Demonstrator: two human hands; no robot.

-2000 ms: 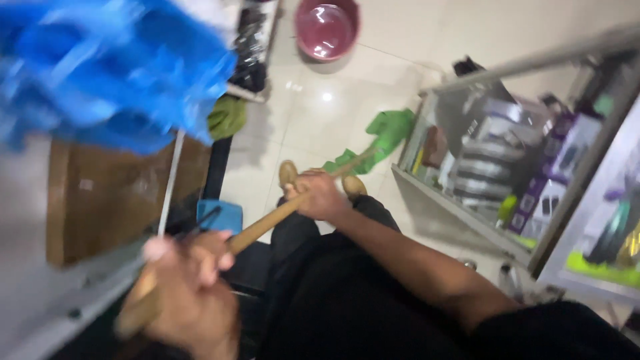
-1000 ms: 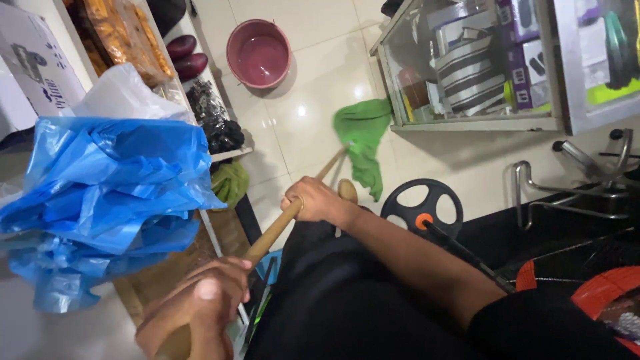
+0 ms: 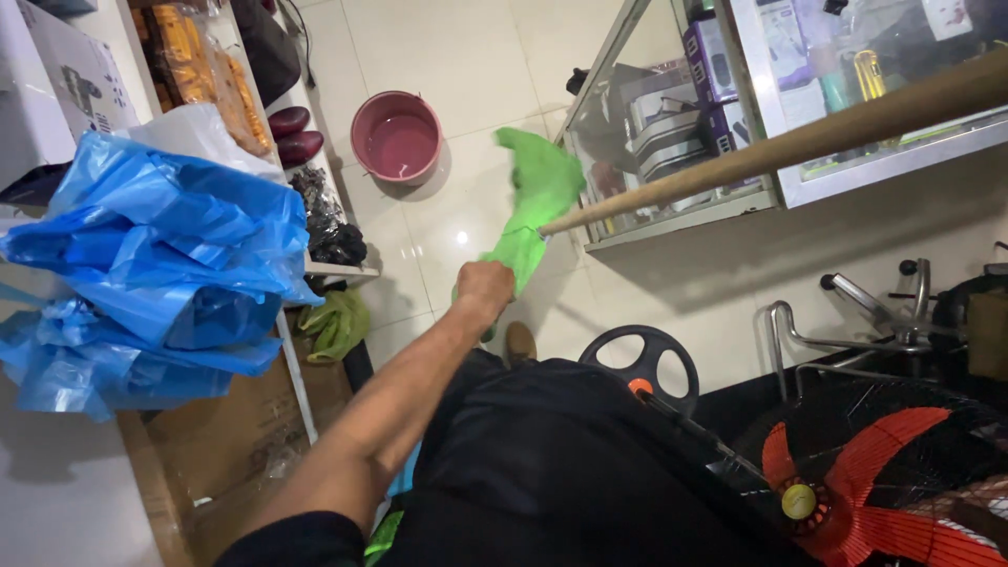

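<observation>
My left hand [image 3: 486, 290] grips a green cloth [image 3: 543, 185] near its lower part, in the middle of the head view. The cloth hangs at the end of a long wooden pole [image 3: 709, 165], which slants up to the right edge of the view. My right hand is out of view, and whatever holds the far end of the pole is not seen. A pink bucket [image 3: 396, 140] with liquid in it stands on the tiled floor, up and left of the cloth.
Blue plastic bags [image 3: 173, 244] hang at left beside a shelf of packages [image 3: 201, 75]. A glass display case [image 3: 677, 209] stands at right. Below it are a black round fan base [image 3: 642, 354], metal chair legs [image 3: 858, 339] and a fan with red blades [image 3: 866, 480].
My left hand has left the pole and moved to the cloth. The pole has swung up to the right and the cloth is off the floor. My right hand has gone out of view.
</observation>
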